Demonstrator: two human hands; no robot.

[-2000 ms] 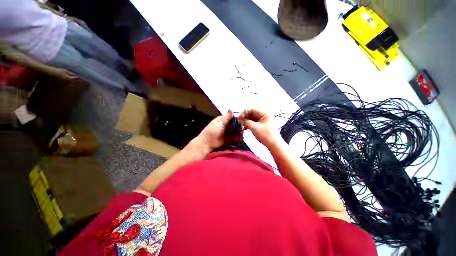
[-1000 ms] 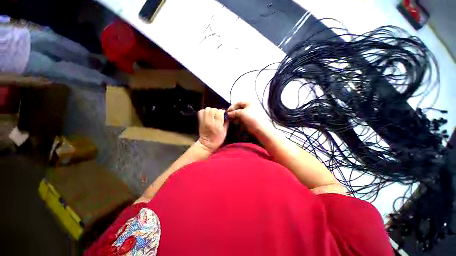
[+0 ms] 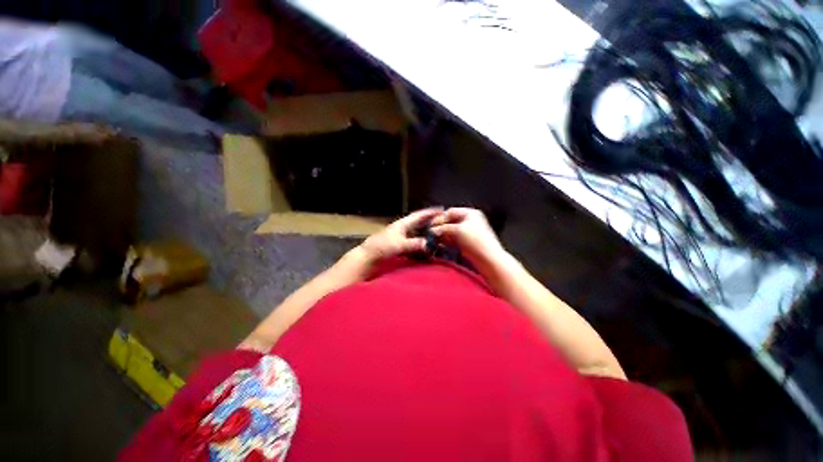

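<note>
My left hand and my right hand meet at my waist, fingers close together. Both are closed around a small dark coiled cable, partly hidden by the fingers. The big black cable bundle lies in loops on the white table at the right, slightly blurred. Short thin black strands lie on the tabletop near the top edge.
An open carton with dark pieces inside stands on the floor left of the table. A red stool or bin is behind it. A taped brown package and a yellow-and-black pack lie at the left. A person's light clothing shows top left.
The view has shifted, so the table and cable bundle sit farther up and right, and the phone is out of view. The thin cable trailing onto the table is gone; my hands remain together.
</note>
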